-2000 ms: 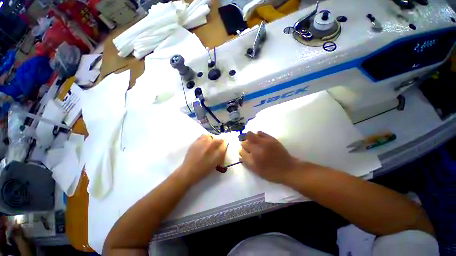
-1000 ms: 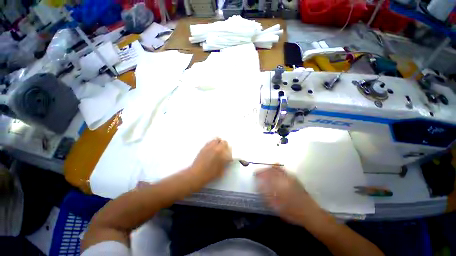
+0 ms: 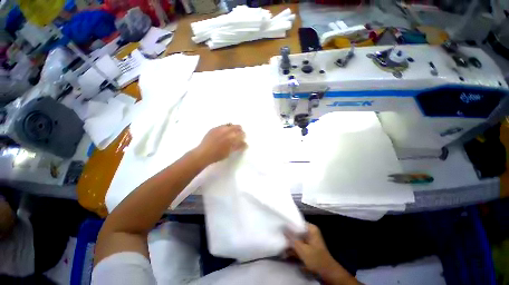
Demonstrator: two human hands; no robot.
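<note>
A white fabric panel (image 3: 245, 206) hangs from the table over its front edge, towards my lap. My left hand (image 3: 223, 142) grips its upper part on the table, left of the needle. My right hand (image 3: 304, 245) holds its lower right corner below the table edge, slightly blurred. The white Jack sewing machine (image 3: 357, 100) stands at the right; no fabric in my hands is under its presser foot (image 3: 303, 123). Stacked white panels (image 3: 357, 167) lie right of the needle. More white fabric (image 3: 223, 92) lies left of the machine.
Thread snips (image 3: 411, 177) lie right of the stacked panels. A pile of folded white pieces (image 3: 243, 26) sits at the back, beside a dark phone-like object (image 3: 308, 39). A grey machine part (image 3: 46, 126) stands at the far left. Blue crates (image 3: 86, 250) are under the table.
My right hand has moved from beside the needle down below the table edge, drawing the panel's corner along. My left hand has stayed left of the needle on the fabric. The view has shifted.
</note>
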